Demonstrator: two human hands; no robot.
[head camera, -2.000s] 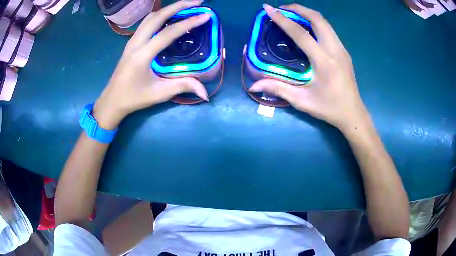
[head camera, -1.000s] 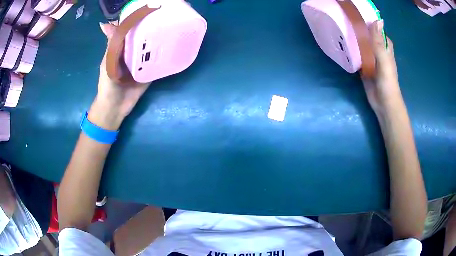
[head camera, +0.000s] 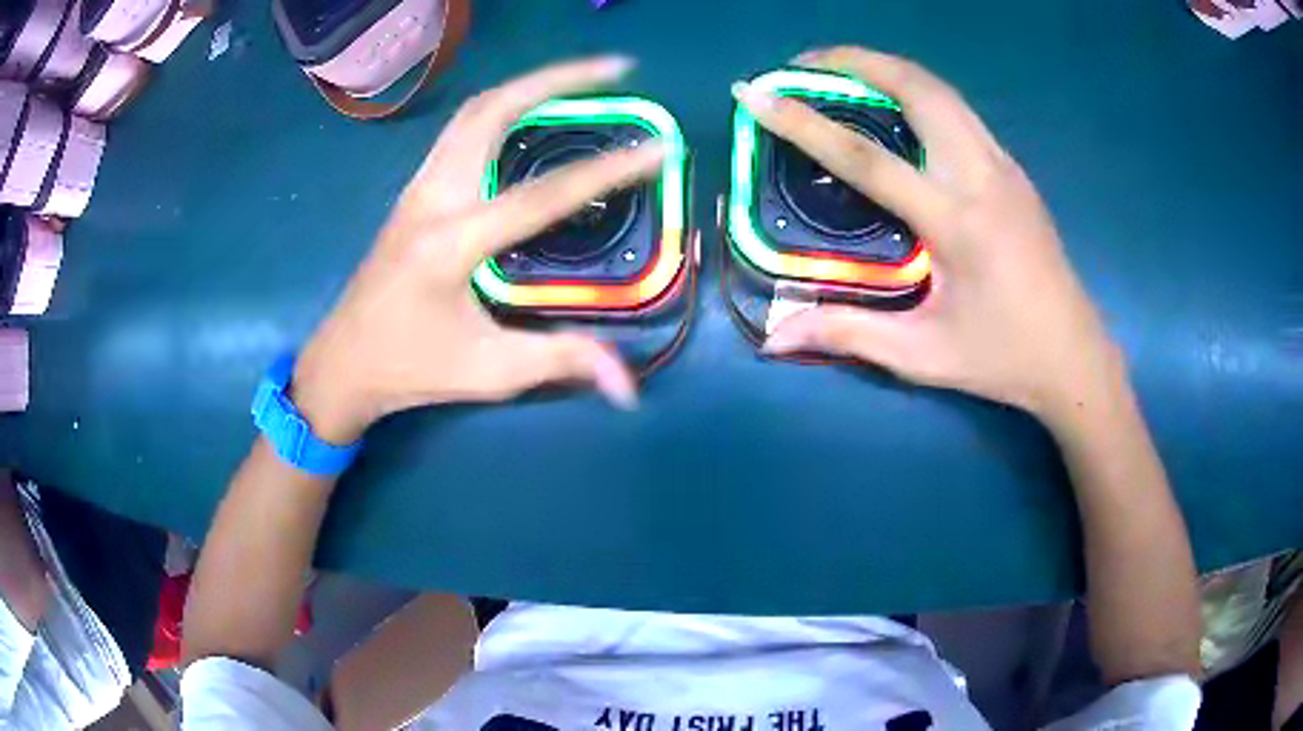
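Two pink speakers with black fronts face up, side by side with a narrow gap. The left speaker (head camera: 589, 246) and the right speaker (head camera: 807, 214) both have lit rings, green above and orange-red along the lower edge. My left hand (head camera: 472, 286) is blurred and spread around the left speaker, one finger across its front and the thumb by its lower side. My right hand (head camera: 957, 243) grips the right speaker, a finger over its front and the thumb at its lower side. A white card (head camera: 789, 306) shows partly by my right thumb.
Another pink speaker with a brown strap (head camera: 379, 50) lies at the upper left of the green bench (head camera: 686, 500). Pink speakers (head camera: 50, 143) are stacked along the left edge. More pink pieces (head camera: 1246, 14) are at the upper right. Parts of people show at both lower sides.
Both speakers were tilted apart with their pink port sides showing. My hands have brought them together, fronts up, over the middle of the bench. The card is now partly covered.
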